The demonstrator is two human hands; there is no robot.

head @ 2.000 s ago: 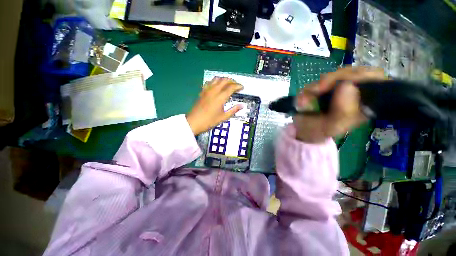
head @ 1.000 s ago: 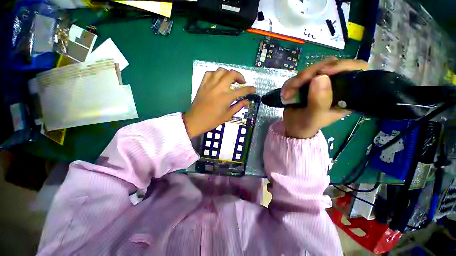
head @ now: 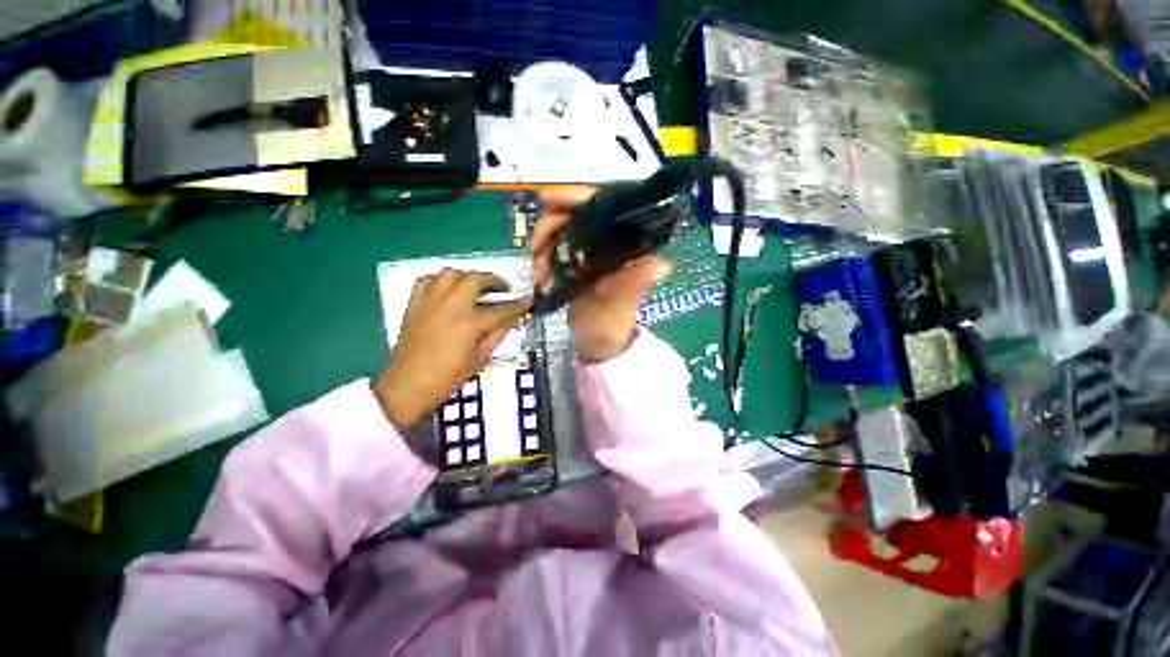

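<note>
The opened tablet body [head: 494, 424] lies on a silvery-white mat [head: 400, 285], with white squares on dark strips beside its pale centre. My left hand [head: 449, 331] rests over its upper left part, fingertips near the top right corner. My right hand [head: 601, 293] holds the black electric screwdriver [head: 613, 231] upright-tilted, its tip down at the tablet's upper right edge by my left fingertips. Whether the tip touches a screw cannot be told. The tablet's top end is partly hidden by my left hand.
Whitish sheets [head: 154, 398] lie at left. A black box [head: 417, 128] and a white board with a round dish [head: 554, 103] stand behind. A clear compartment tray [head: 815, 141] is at the back right. A blue box [head: 847, 321] and the screwdriver's cord [head: 737, 295] are right.
The screwdriver has swung from lying sideways to pointing down, its tip now at the tablet's upper right edge. My left hand stays on the tablet. The camera view has shifted.
</note>
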